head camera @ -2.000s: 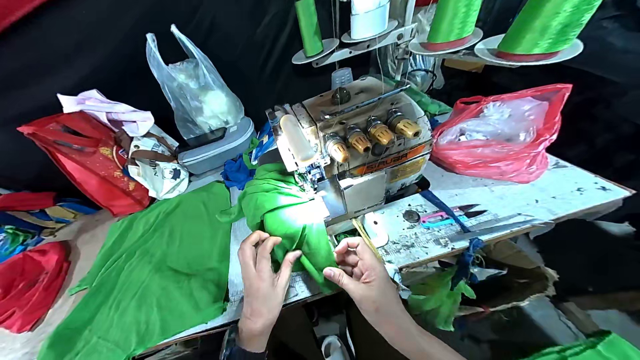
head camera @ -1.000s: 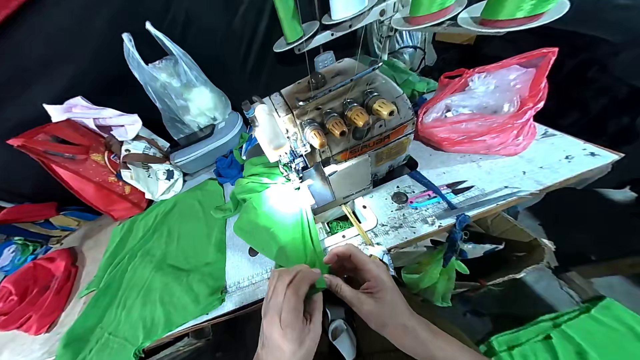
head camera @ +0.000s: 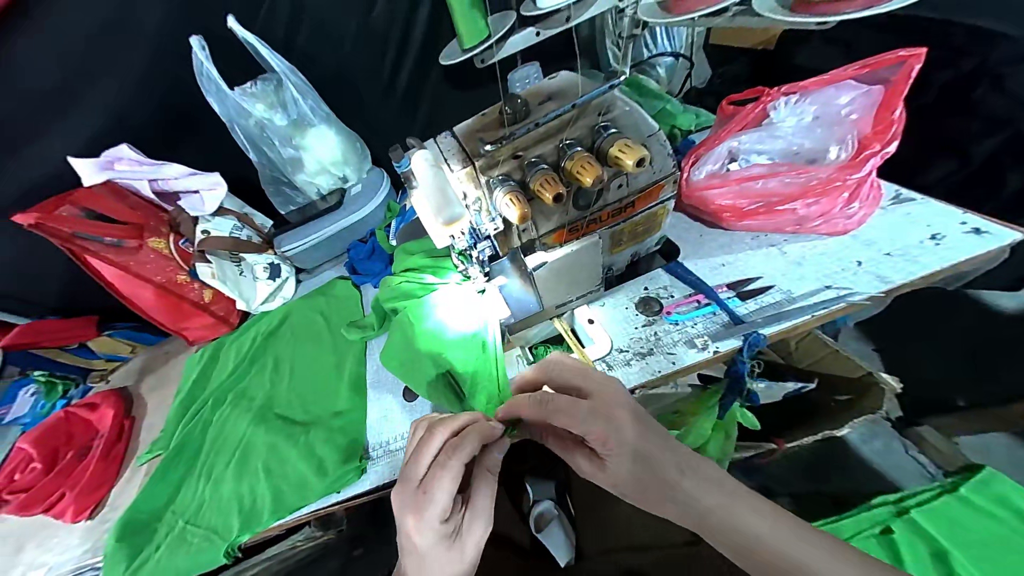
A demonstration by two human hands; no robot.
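Pinched between both hands is the near edge of a green fabric piece [head camera: 448, 352], whose far part lies at the lit needle area of a Siruba overlock sewing machine [head camera: 560, 184]. My left hand [head camera: 452, 488] grips the edge from the left, its fingertips beside those of my right hand [head camera: 592, 432], which holds the same edge. The fingertips partly hide the cloth there. Another green fabric piece [head camera: 264, 416] is spread over the table's left side. Pink and blue thread snips [head camera: 712, 300] rest right of the machine.
A red plastic bag [head camera: 800, 160] stands at the back right of the white table [head camera: 944, 232]. At the left are a clear plastic bag [head camera: 296, 144], a grey case [head camera: 340, 224] and a red bag [head camera: 128, 256]. Below the right edge is an open cardboard box [head camera: 856, 400].
Two seconds ago my hands were apart at the green cloth; now their fingertips are together at its near edge. The cloth in front of the needle now hangs straighter toward me.
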